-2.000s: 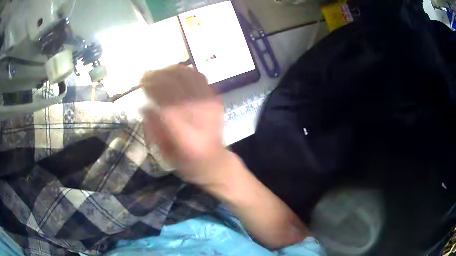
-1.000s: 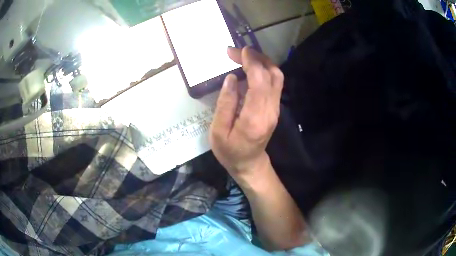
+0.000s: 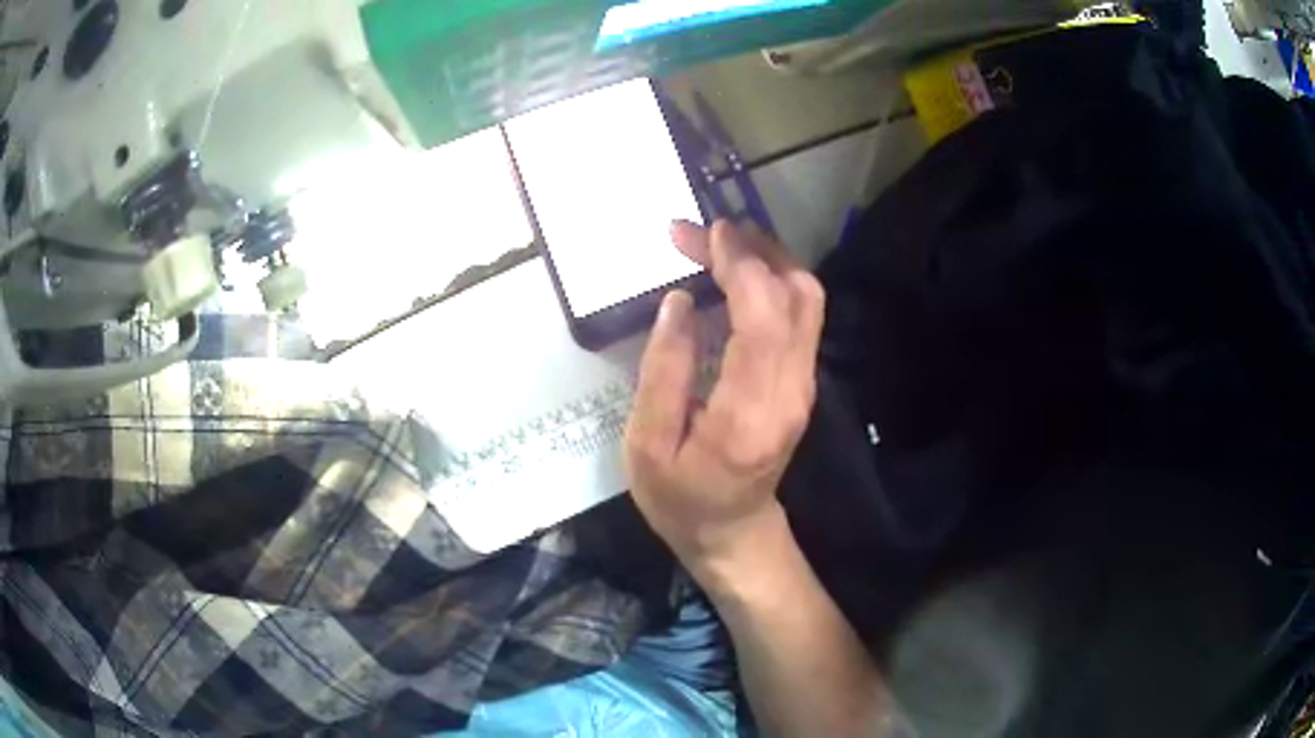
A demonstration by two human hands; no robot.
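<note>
The smartphone [image 3: 606, 209] lies on the machine table with its screen lit white. My right hand [image 3: 733, 378] is over the phone's lower right corner, fingers apart and holding nothing; a fingertip is at the screen's right edge. I cannot tell if it touches. The thread snips [image 3: 733, 185] lie beside the phone's right side, partly hidden by my hand. The plaid garment [image 3: 260, 562] lies in folds over the table's left front and my lap. My left hand is not in view.
The sewing machine's presser foot area [image 3: 217, 245] is at upper left under a bright lamp. A green control panel [image 3: 505, 65] overhangs the top. A printed ruler [image 3: 548, 440] runs along the front table edge. Black fabric [image 3: 1038, 361] fills the right. A yellow packet [image 3: 952, 98] is at upper right.
My right hand was blurred over the ruler and phone's lower left; it has moved right to the phone's lower right corner. The screen's small images are gone. The camera view has shifted, showing more green panel.
</note>
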